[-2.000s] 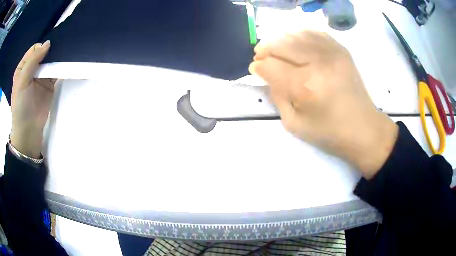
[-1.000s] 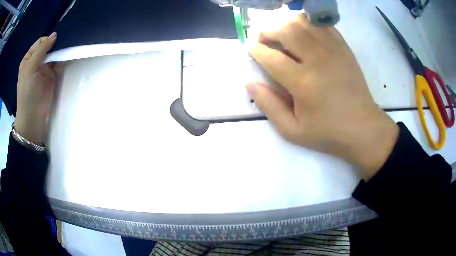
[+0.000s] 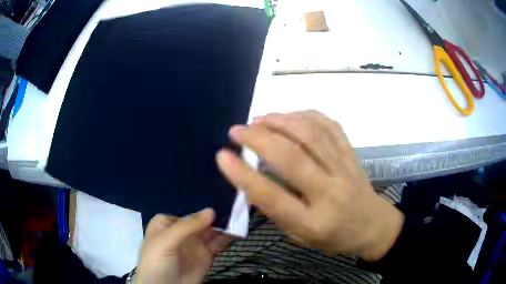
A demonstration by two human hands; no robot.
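A dark panel (image 3: 150,105) lies over the left half of the white table and hangs over its front edge. A thin white piece (image 3: 239,217) shows along its right edge and at its lower right corner. My right hand (image 3: 310,183) pinches the panel's right edge with the white piece between thumb and fingers. My left hand (image 3: 180,247) is at the bottom, its thumb on the panel's lower edge beside the white corner. A green strip (image 3: 268,8) by the needle area shows at the top edge; the machine head is out of view.
Shears with yellow and red handles (image 3: 456,83) lie at the right, with a small blue and red tool (image 3: 492,80) beside them. A tan square (image 3: 316,21) is on the table (image 3: 333,50). Another dark piece (image 3: 55,41) is at upper left. White pieces (image 3: 105,230) are below left.
The dark panel has come toward me and turned, with its right edge now running front to back. Both hands have moved down to its lower right corner. The view has shifted; the machine head has left it.
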